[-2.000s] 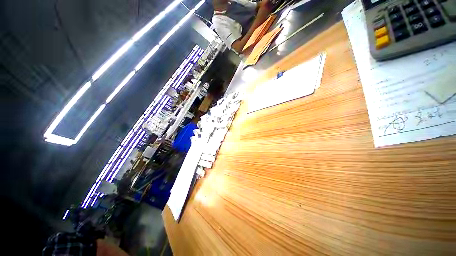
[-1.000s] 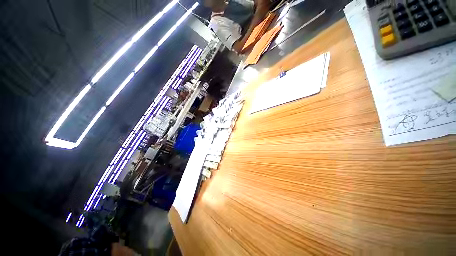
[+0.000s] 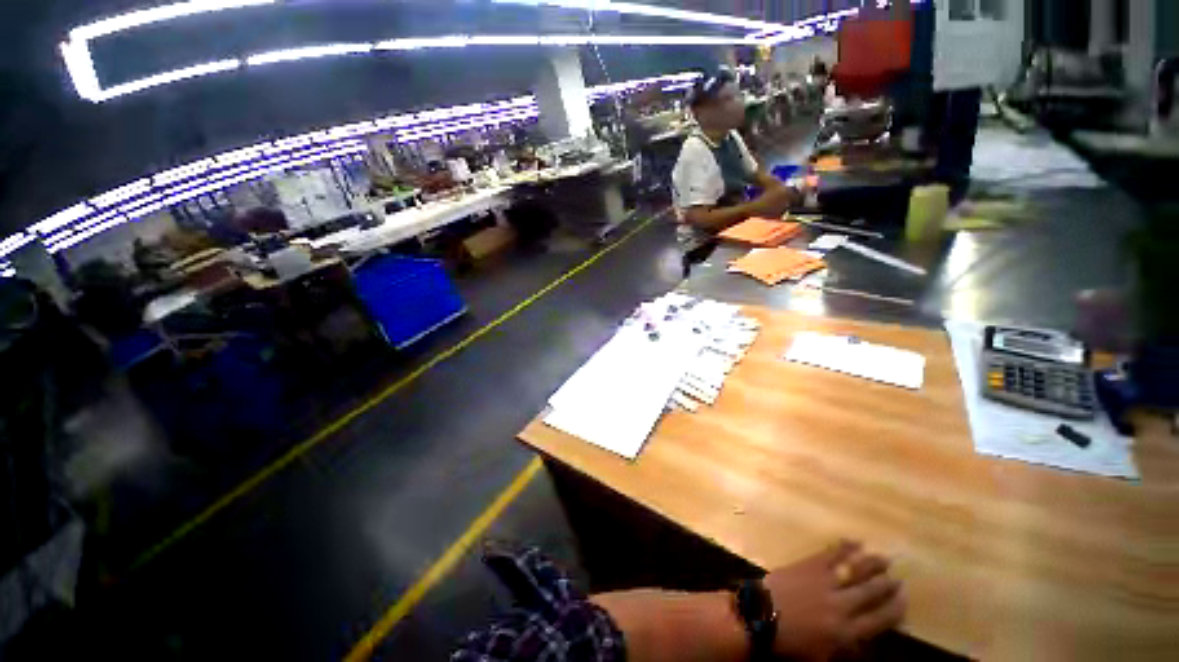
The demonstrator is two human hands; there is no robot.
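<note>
My left hand [image 3: 847, 601] lies palm down at the near edge of the wood-grain desk [image 3: 853, 453], with a dark watch on the wrist and a plaid sleeve at the bottom. Its fingers are bent and close together; the palm is hidden, so I cannot tell if it holds anything. My right hand is not in view. White papers [image 3: 614, 388] with strips along their side lie at the desk's left corner. A white pad [image 3: 856, 358] lies behind the hand. A grey calculator [image 3: 1038, 373] sits on a written sheet [image 3: 1002, 433] at the right.
A person [image 3: 724, 168] with folded arms is beyond the desk. Orange sheets [image 3: 776, 264] lie on a dark shiny table [image 3: 892, 274]. A blue bin [image 3: 407, 298] and long work tables are at the left. Yellow lines [image 3: 446, 560] cross the grey floor.
The view has levelled and widened over the desk and floor. My left hand now shows at the desk edge. The whole calculator and the person beyond are now visible.
</note>
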